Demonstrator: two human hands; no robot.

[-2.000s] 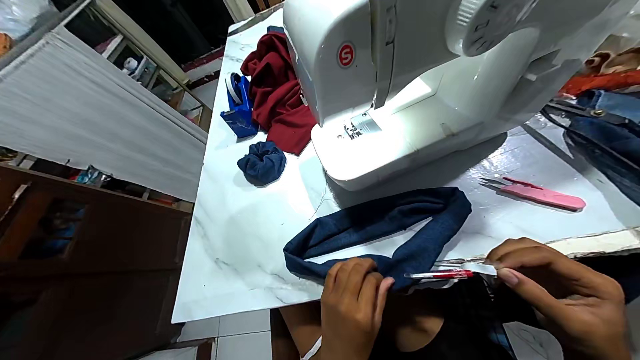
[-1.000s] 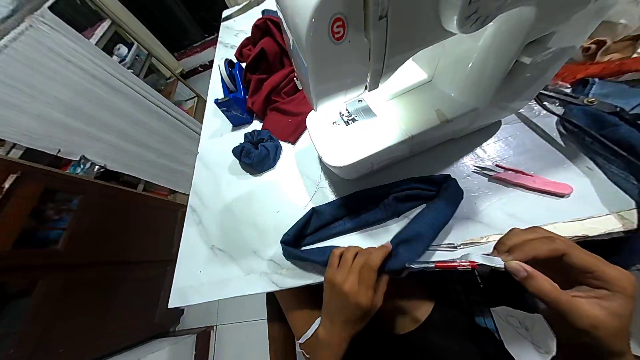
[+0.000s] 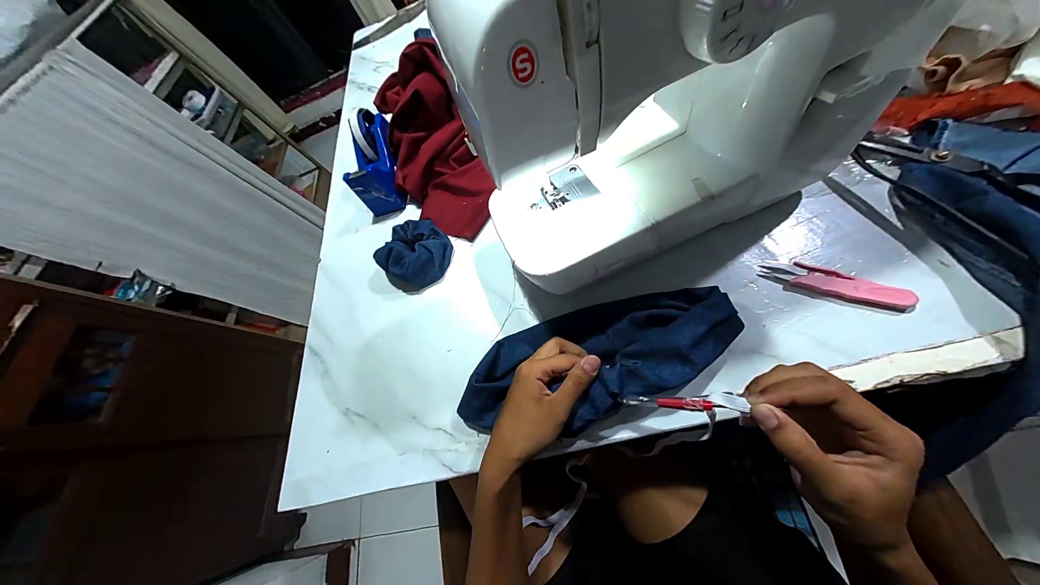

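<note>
A navy fabric tube (image 3: 674,333) lies in a bunched loop at the table's front edge. My left hand (image 3: 540,398) pinches its cloth near the middle, thumb against fingertips. My right hand (image 3: 829,447) grips the end of a white elastic strip (image 3: 730,401) between thumb and fingers. A red and clear pen-like tool (image 3: 686,403) runs from the elastic toward the fabric, its left tip at the cloth. Pink thread snips (image 3: 853,288) rest on the table above my right hand. A navy scrunchie (image 3: 413,255) sits left of the sewing machine (image 3: 561,236).
Dark red cloth (image 3: 443,154) and a blue tape dispenser (image 3: 375,166) lie at the back left. Black-handled scissors (image 3: 942,158) rest on denim (image 3: 975,203) at the right. The white marble-patterned table (image 3: 366,406) has a chipped front edge.
The fabric loop, open in the middle earlier, is now bunched together. My left hand has moved from its lower edge up onto the cloth. My right hand still holds the white elastic.
</note>
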